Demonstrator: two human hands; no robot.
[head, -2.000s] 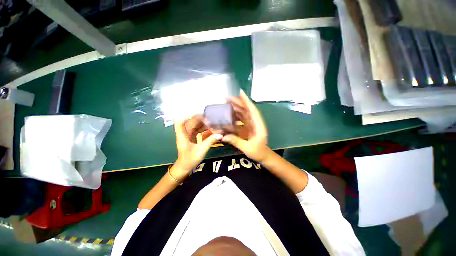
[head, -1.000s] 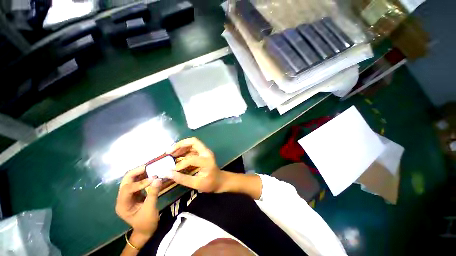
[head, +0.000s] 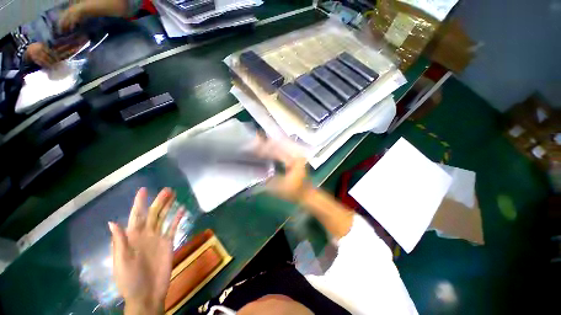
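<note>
The fixture (head: 195,278) lies at the bench's front edge, yellow-edged, its orange-red recess showing with no housing in it. My left hand (head: 144,249) is palm down with fingers spread, just left of the fixture and partly over the crinkled clear sheet (head: 92,231); it holds nothing. My right hand (head: 286,169) is motion-blurred over the right side of the whitish film stack (head: 215,184). A dark smear shows by its fingers, but I cannot tell whether it holds anything. The tray (head: 314,46) beyond it holds a row of dark housings (head: 329,86) and one set apart (head: 261,71).
More dark housings (head: 147,107) stand beyond the white rail (head: 111,179). Another person's hands (head: 40,54) work at the far left. A tray stack (head: 203,18) is at the top. White sheets (head: 401,194), a red stool and cardboard are below right.
My hands have parted from the small block they held together. The left has opened near the fixture; the right has moved right towards the tray. The view has turned further right, showing another person's hands.
</note>
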